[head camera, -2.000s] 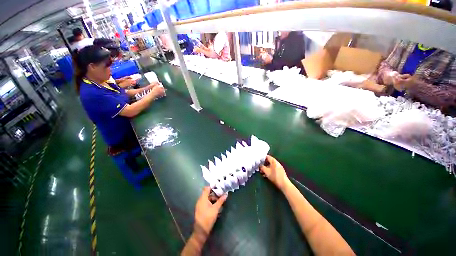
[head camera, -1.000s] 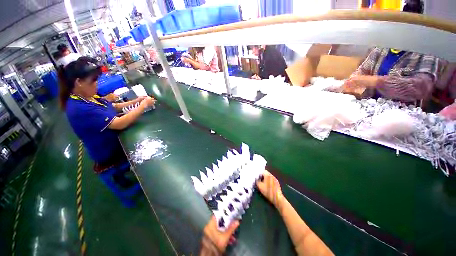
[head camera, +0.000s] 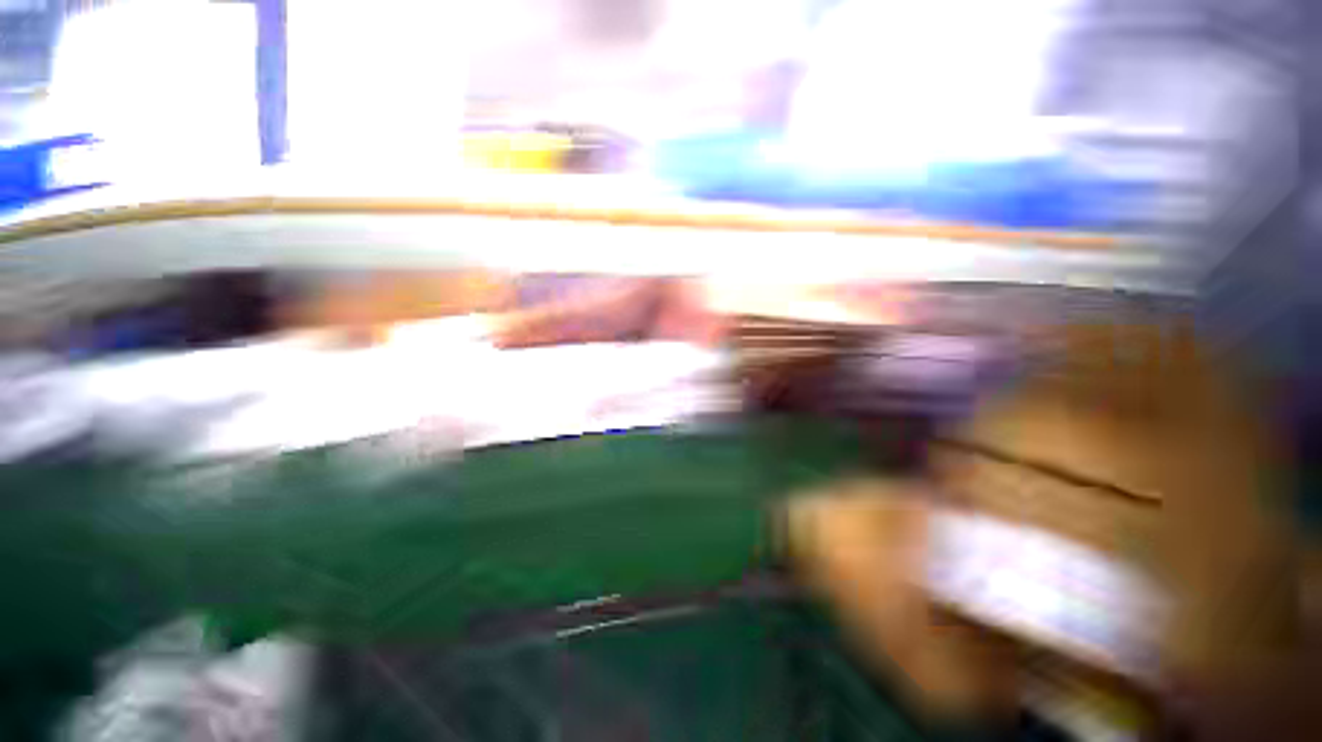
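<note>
The frame is heavily blurred. A white-grey mass is cut off by the bottom edge at the lower left; it may be the row of white pieces, but its shape is smeared. An open brown carton stands at the right, with a white patch inside it that looks like white pieces. Neither of my hands can be made out. I cannot tell whether a hand touches the white mass.
The green belt runs across the middle. White material lies in a smeared heap across it. The white shelf with its wood-coloured edge crosses above. Blurred people are behind the heap.
The view has swung sharply right. The neighbour at left has gone from view and the open carton has come in. My hands, both on the white row before, no longer show.
</note>
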